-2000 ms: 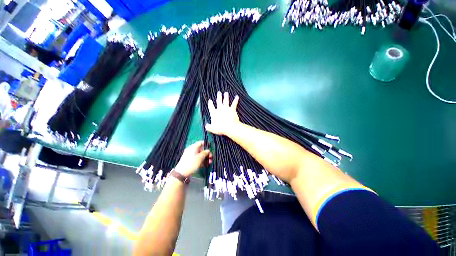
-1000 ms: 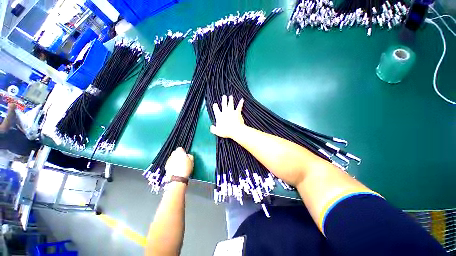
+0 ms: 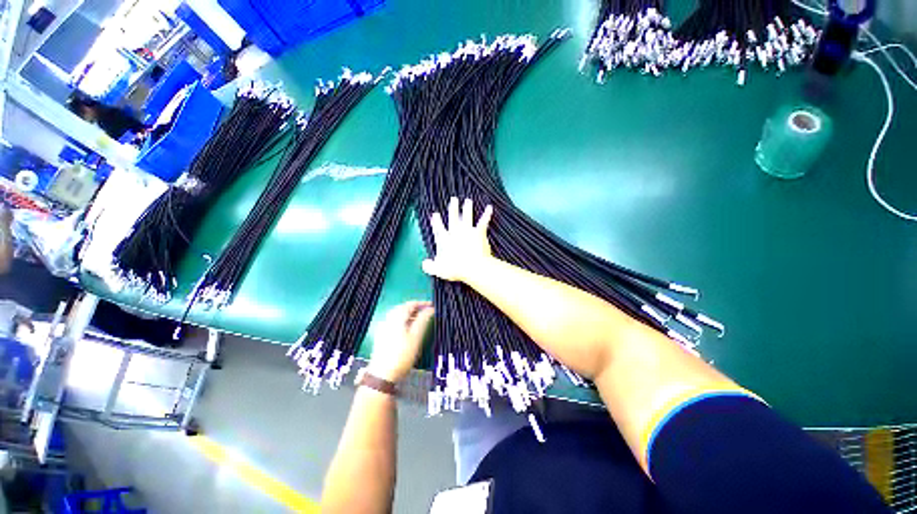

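Note:
A broad fan of black cables with white ends lies on the green table, split at its lower part into a left strand and a larger right part. My right hand lies flat on the right part, palm down, fingers spread. My left hand is in the gap between the two parts, fingers curled, fingertips at the left edge of the right part. Whether it grips a cable cannot be told. White connector ends of the right part hang at the table's front edge.
A narrower cable group and a banded bundle lie to the left. More cables lie at the top right, near a green film roll, a dark upright device and a white cord. Blue bins stand behind.
My left hand first moved left onto the left strand, then back right to the edge of the right part. The left strand's lower end now lies farther from the right part. My right hand stays flat.

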